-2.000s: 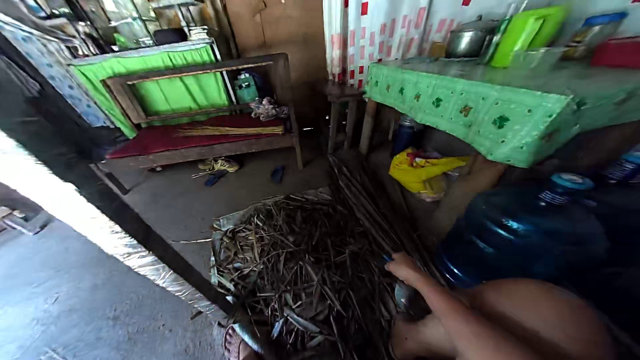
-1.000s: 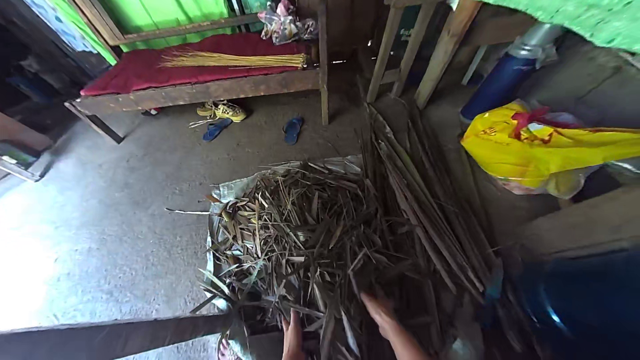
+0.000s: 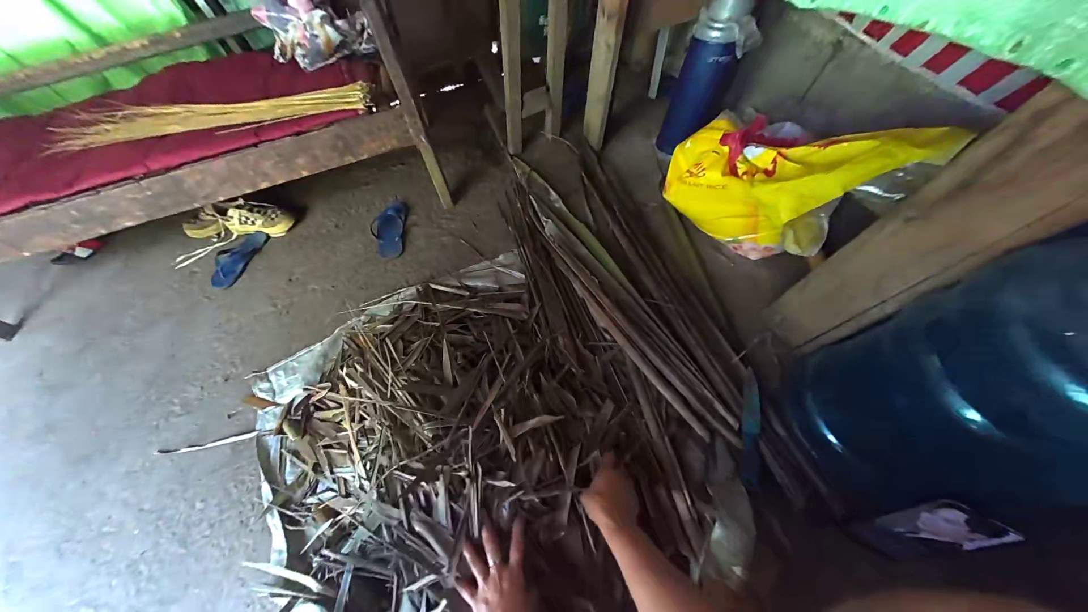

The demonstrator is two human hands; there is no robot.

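A heap of dry, cut leaf strips (image 3: 476, 382) lies on a pale sack sheet (image 3: 310, 365) on the floor. My left hand (image 3: 495, 569) rests at the near side of the heap, its fingers spread over the strips and nothing gripped. Farther right, my right hand (image 3: 610, 493) reaches into the heap; its fingertips are hidden among the leaves, so I cannot tell whether it holds any. A bundle of long dried palm fronds (image 3: 629, 314) lies along the heap's right side. Beside its near end is a blue-green handle (image 3: 750, 425).
A large blue water container (image 3: 952, 391) stands at the right behind a wooden table leg (image 3: 943, 221). A yellow plastic bag (image 3: 748, 191) and blue flask (image 3: 697, 85) are beyond. A wooden bench (image 3: 212, 183) holds bundled yellow sticks (image 3: 246, 112); blue slippers (image 3: 390, 229) lie nearby.
The view has tilted down and moved closer to the heap. My right hand, earlier by the blue handle beside the fronds, is now in the leaf strips, and my left hand has come into view.
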